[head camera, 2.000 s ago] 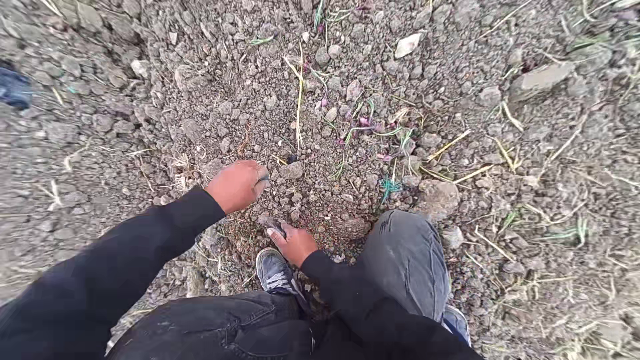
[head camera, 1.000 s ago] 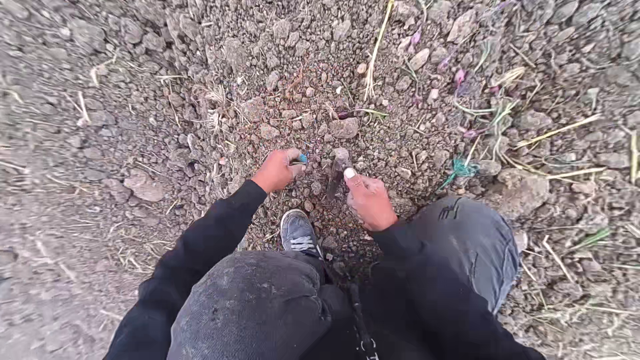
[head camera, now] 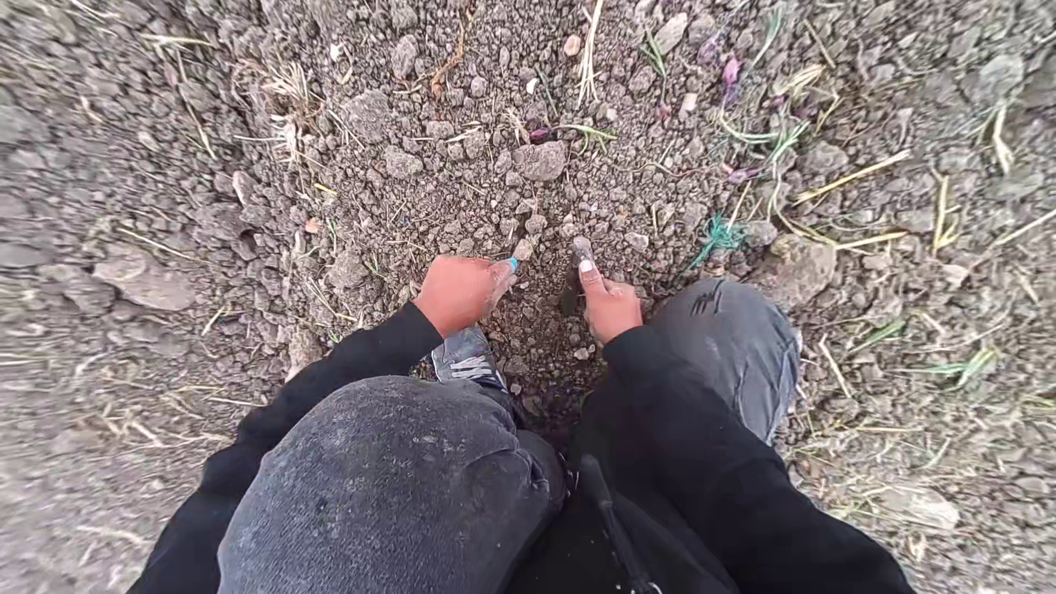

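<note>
My left hand (head camera: pixel 466 293) is palm down just above the loose soil, fingers curled inward. A small blue spot (head camera: pixel 513 264) shows at its fingertips; whether it is a nail or a held thing cannot be told. To its right, my right hand (head camera: pixel 609 304) is closed around a soil-coloured object (head camera: pixel 582 247), thumb along it. A dark part shows beside the fingers; its kind is unclear. Between the hands lies crumbly soil (head camera: pixel 536 289) with small clods. A pale clod (head camera: pixel 523 249) is by the left fingertips.
My shoe (head camera: pixel 466 359) is just below the left hand, between my knees. A larger clod (head camera: pixel 540 161) lies ahead. Green twine-like fibres (head camera: pixel 719 237) and a big stone or clod (head camera: pixel 796 268) lie right. Dry straw (head camera: pixel 854 177) and purple bits (head camera: pixel 731 73) are scattered about.
Two seconds ago my left hand was farther forward than my right; now they are side by side. Since one second ago both have stayed close to the same patch of soil. The view has shifted.
</note>
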